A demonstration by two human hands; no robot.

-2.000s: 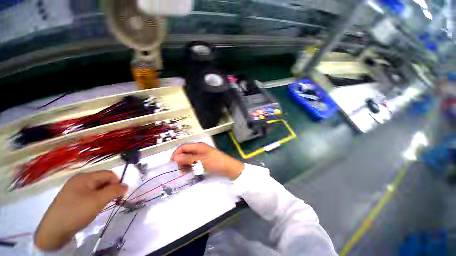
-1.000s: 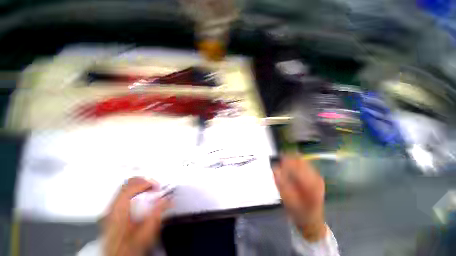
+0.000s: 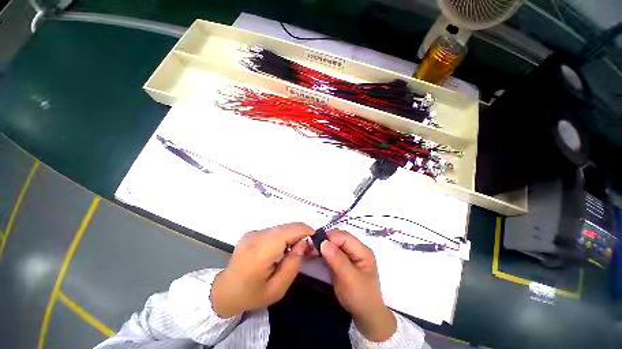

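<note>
My left hand (image 3: 262, 262) and my right hand (image 3: 353, 271) meet near the front edge of the white sheet (image 3: 286, 163). Their fingertips pinch a short black tape piece (image 3: 319, 238) around thin leads. A dark cable runs from there up to a round black plug (image 3: 383, 168) by the tray edge. The wire harness (image 3: 283, 193), red and black with several dark joints, lies across the sheet to both sides. A thin black branch lead (image 3: 402, 218) curves to a white connector at the right edge of the sheet.
A cream two-compartment tray (image 3: 179, 63) holds red wire leads (image 3: 293, 112) and black-and-red leads (image 3: 354, 88). Behind it stand a fan (image 3: 477, 10) and a gold can (image 3: 442, 60). Black tape rolls (image 3: 525, 123) and a tape dispenser (image 3: 556, 218) stand right, beside yellow marking.
My hands, apart a second ago, have come together at the front of the sheet and now grip the black tape piece. The head view has turned left, and the image is sharper.
</note>
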